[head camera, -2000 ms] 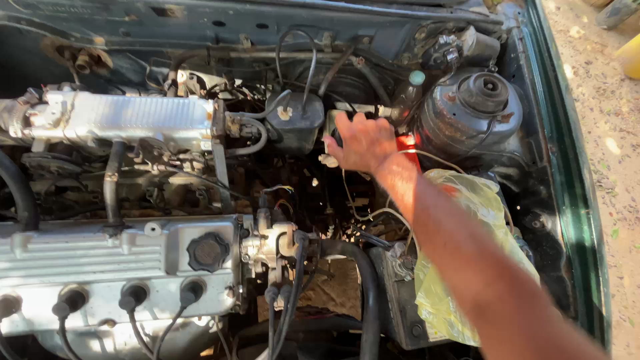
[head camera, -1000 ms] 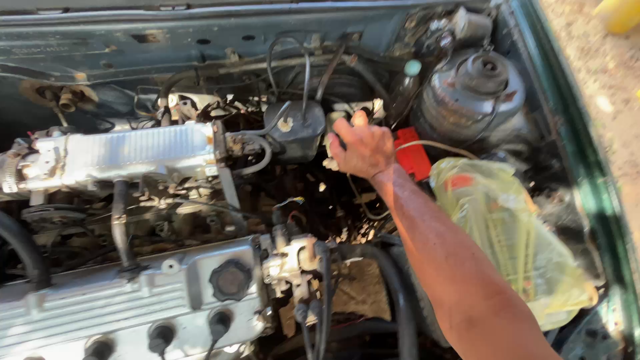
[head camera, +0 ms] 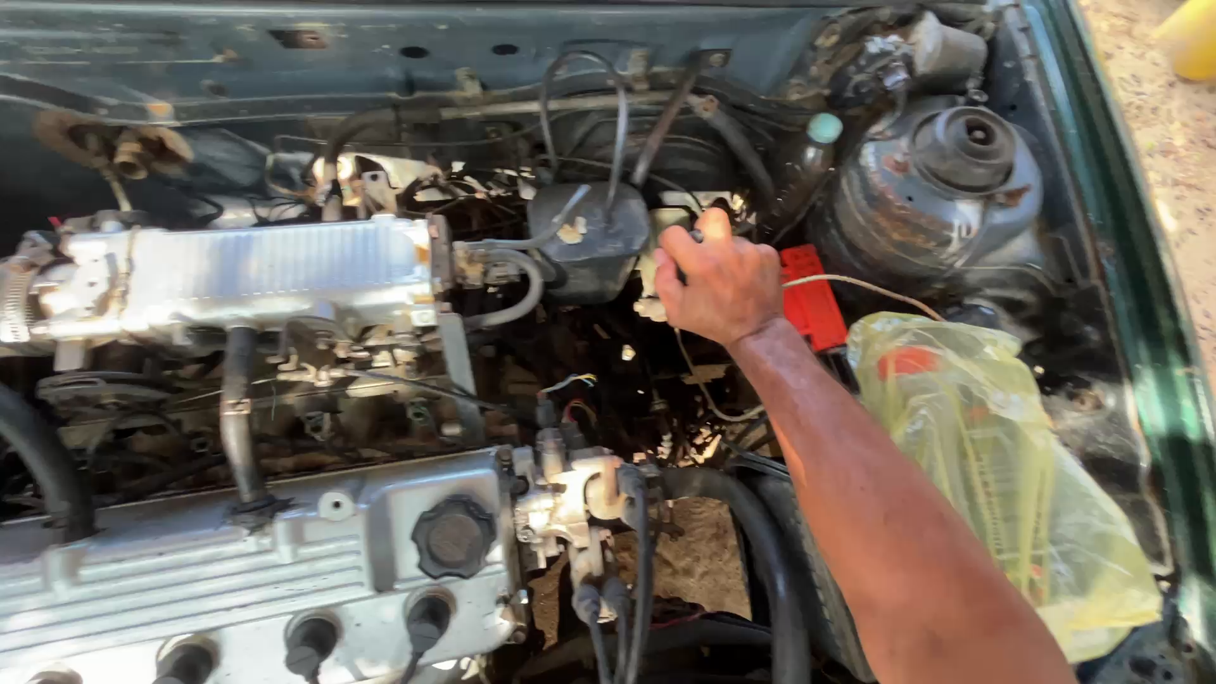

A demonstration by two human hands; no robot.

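Note:
My right hand [head camera: 724, 280] reaches into a car's engine bay, its fingers curled at the top of a pale plastic reservoir [head camera: 655, 271], beside a black plastic canister [head camera: 589, 237]. A small dark part shows between thumb and forefinger; whether the fingers grip it or the reservoir's top cannot be told. Just right of the hand lies a red plastic piece [head camera: 813, 296] with a thin pale cable [head camera: 869, 285] running over it. A bottle with a light green cap [head camera: 824, 128] stands behind. My left hand is out of view.
The silver valve cover [head camera: 237, 570] with its black oil filler cap [head camera: 454, 536] and the ribbed intake manifold [head camera: 252, 275] fill the left. A yellowish plastic bag [head camera: 1007, 475] lies by the forearm, near the strut tower [head camera: 940, 199] and the green fender edge [head camera: 1121, 285]. A black hose [head camera: 769, 541] curves below.
My right hand was more open with fingers spread two seconds ago; its fingers are now curled in at nearly the same place. The view has shifted somewhat.

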